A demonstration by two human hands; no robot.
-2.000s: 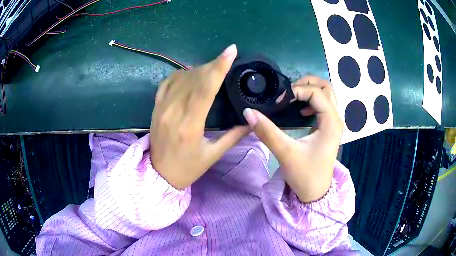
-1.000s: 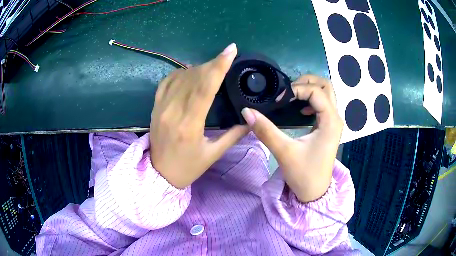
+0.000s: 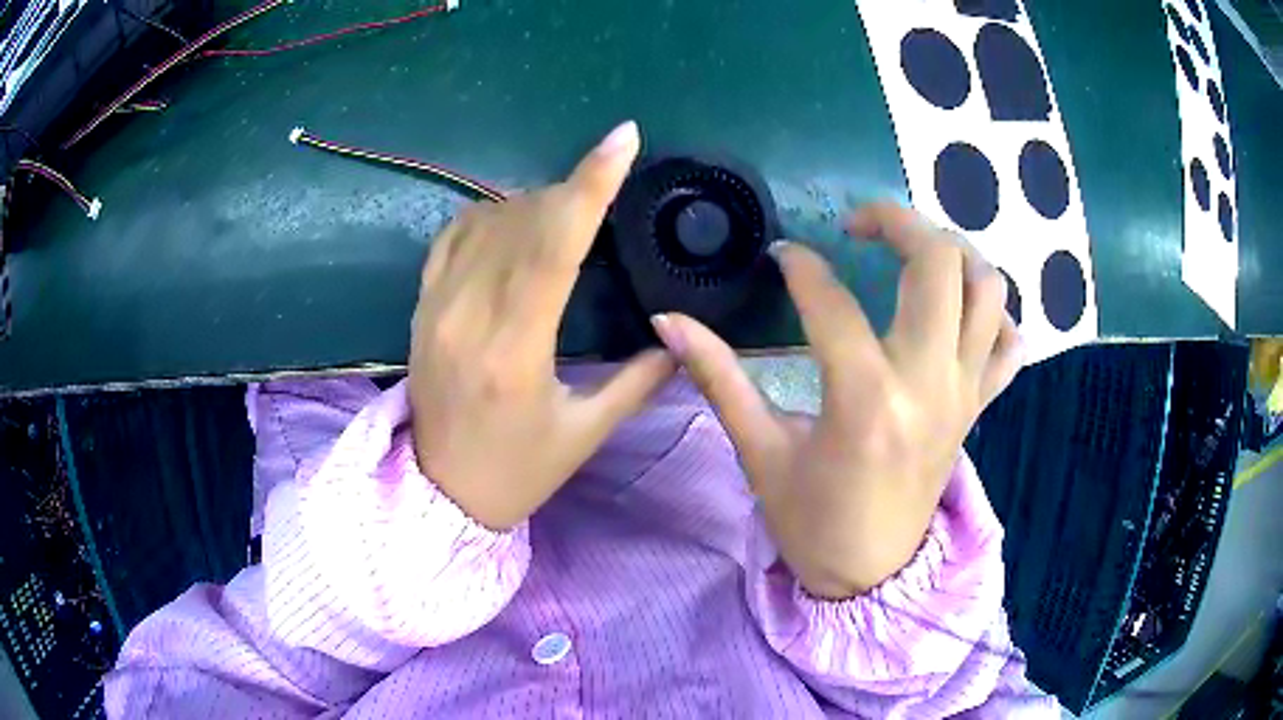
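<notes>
A black blower fan (image 3: 699,232) lies on the green bench near its front edge, round finned opening facing up. My left hand (image 3: 514,331) holds the fan's left side, its thumb at the lower edge and a finger at the upper left. My right hand (image 3: 879,401) is at the fan's right side, fingers spread, with thumb and index fingertips at the rim. The fan's lead wires (image 3: 401,162) come out from behind my left hand and end in a small white connector (image 3: 297,137). The fan's underside is hidden.
A white liner sheet (image 3: 996,134) with black discs and a D-shape lies right of the fan, partly behind my right hand. A narrower liner strip (image 3: 1204,169) lies far right. More fans and leads (image 3: 85,85) are at far left. Dark crates (image 3: 1076,492) stand below the bench edge.
My right hand has opened and its fingers have spread away from the fan's right side. The loop-like black piece at that side no longer shows. The whole view has shifted slightly.
</notes>
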